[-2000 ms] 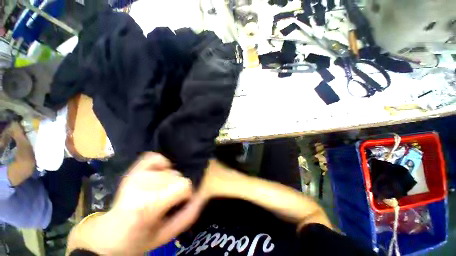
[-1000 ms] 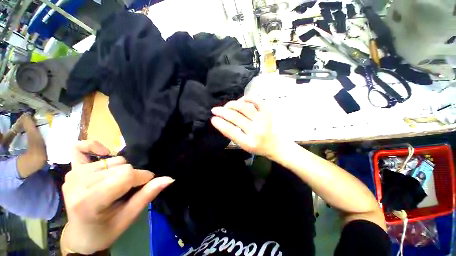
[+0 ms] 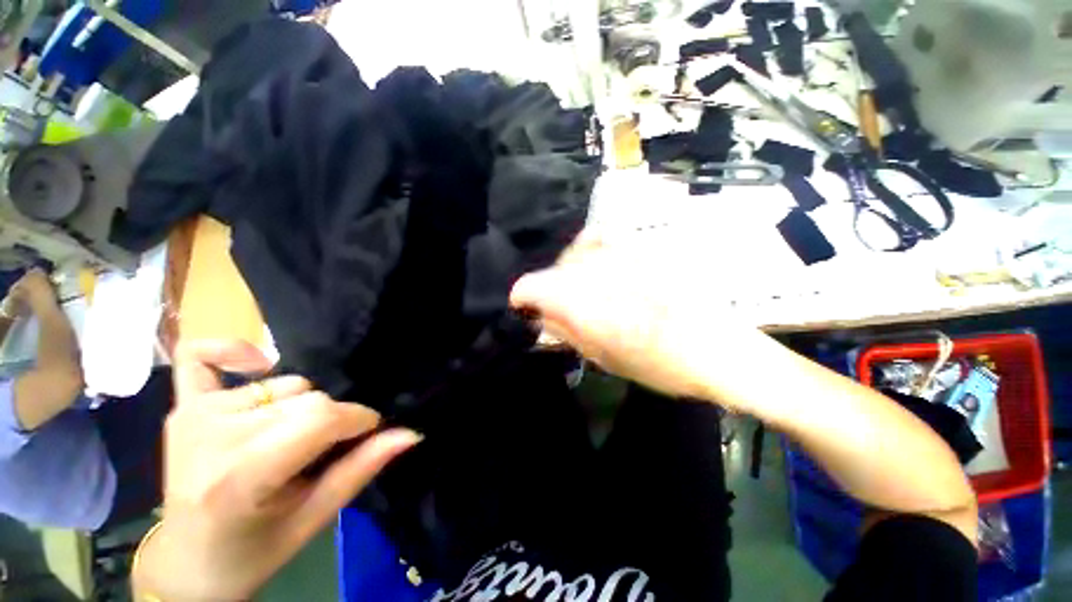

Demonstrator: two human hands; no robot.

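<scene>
The black garment (image 3: 341,200) lies bunched over the left and centre of the white table and hangs over its front edge towards my lap. My left hand (image 3: 265,441) is at the garment's lower left edge, with thumb and fingers closed on the black cloth. My right hand (image 3: 588,312) is at the garment's right side, fingers bent against the cloth near the table's front edge. It is slightly blurred, and its fingertips are partly hidden, so its grip is unclear.
Fabric shears (image 3: 888,200), silver thread snips (image 3: 735,174) and black fabric pieces (image 3: 805,236) lie on the table (image 3: 705,276) at right. A red basket (image 3: 1034,412) stands below right. Another person's arm (image 3: 49,359) and a machine (image 3: 71,194) are at far left.
From separated at first, my hands are now spread apart along the garment. Since one second ago, my right hand's fingers have bent in and moved slightly down; my left hand has barely moved.
</scene>
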